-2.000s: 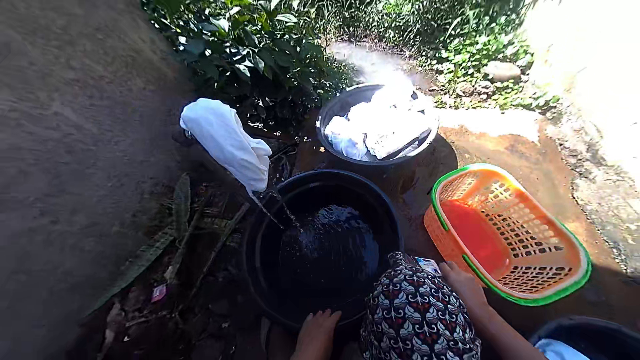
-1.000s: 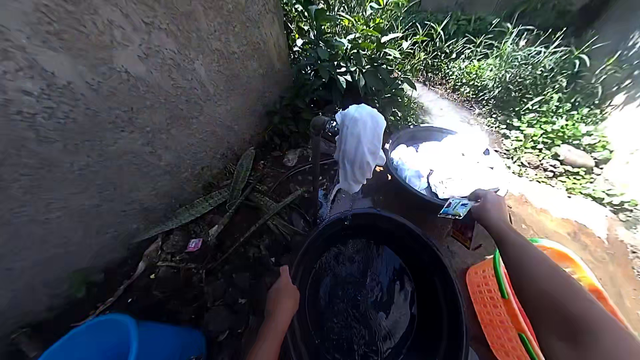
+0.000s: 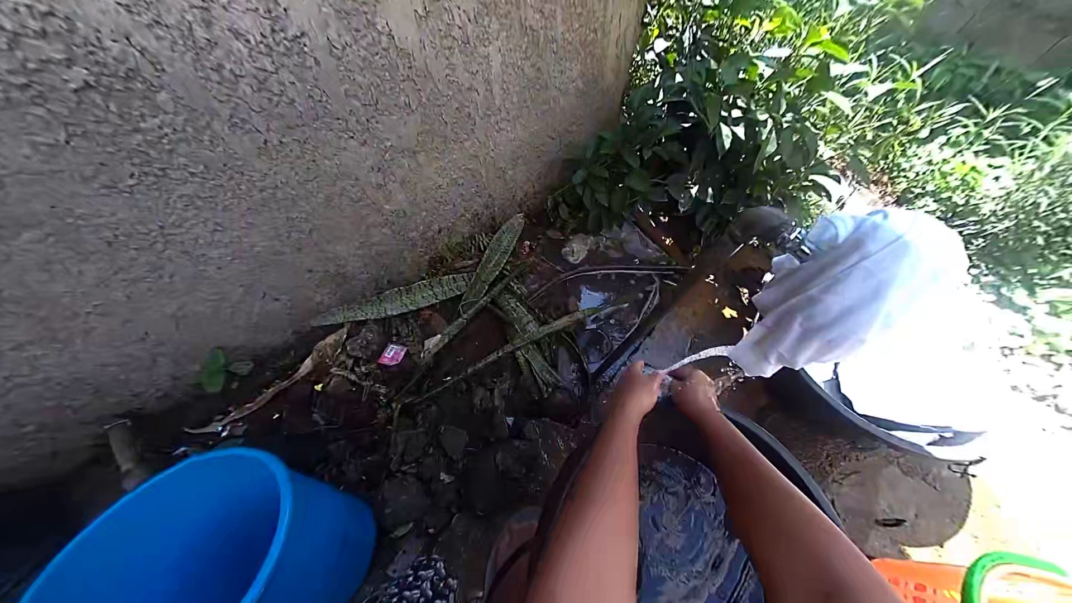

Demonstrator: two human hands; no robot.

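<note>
My left hand [image 3: 638, 390] and my right hand [image 3: 693, 392] are close together at the far rim of a black tub [image 3: 787, 456] with water in it. Between them they meet the stream of water [image 3: 708, 355] that runs from the lower end of a white cloth [image 3: 846, 293]. The cloth hangs over what looks like a tap, mostly covered. My fingers are bent; whether they grip anything small is too unclear to see.
A blue plastic tub [image 3: 327, 523] stands lower left beside a rough wall [image 3: 293, 151]. A basin [image 3: 863, 419] with white laundry lies right, an orange basket with green rim [image 3: 1013, 565] lower right. Snake plant leaves [image 3: 419, 295] lie on wet ground.
My right hand has left the spot by the laundry basin, where it held a small packet, and is now at the water stream. My left hand has moved from the tub's side to join it.
</note>
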